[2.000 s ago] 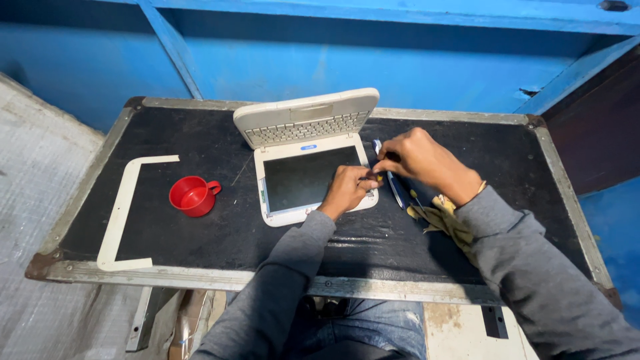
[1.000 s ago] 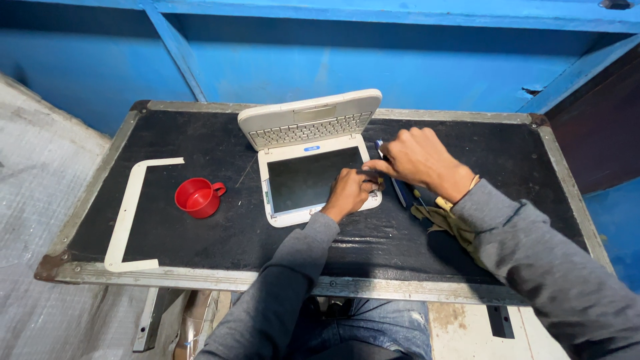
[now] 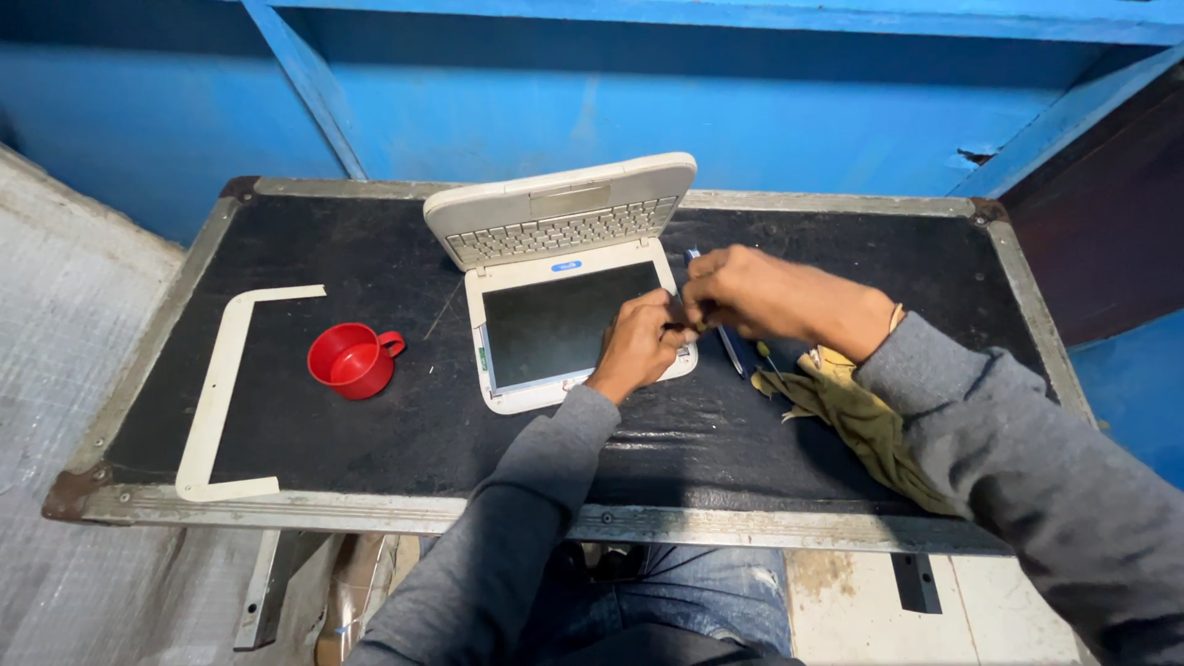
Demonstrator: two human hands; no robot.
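Note:
A small white laptop [image 3: 578, 282] lies open with its screen [image 3: 555, 324] flat on the table and its keyboard half tilted up behind. My left hand [image 3: 640, 340] rests at the right edge of the screen, its fingers bent around something too small to make out. Against its fingertips are those of my right hand [image 3: 768, 294], pinched over the laptop's right side; what they hold is hidden. Part of the screen's surround is off. A white plastic bezel piece [image 3: 215, 388], shaped like a bracket, lies at the left. Just right of the laptop is a dark blue tool or pen [image 3: 733, 351].
A red plastic mug [image 3: 347, 370] stands between the bezel piece and the laptop. An olive cloth or glove [image 3: 856, 416] lies under my right forearm, beside a small tool with a yellowish end [image 3: 764, 350]. The table has a metal rim [image 3: 703, 525]; a blue wall rises behind it.
My right hand has come down and closer to my left hand at the laptop's right edge. The laptop, mug and bezel piece stay in place.

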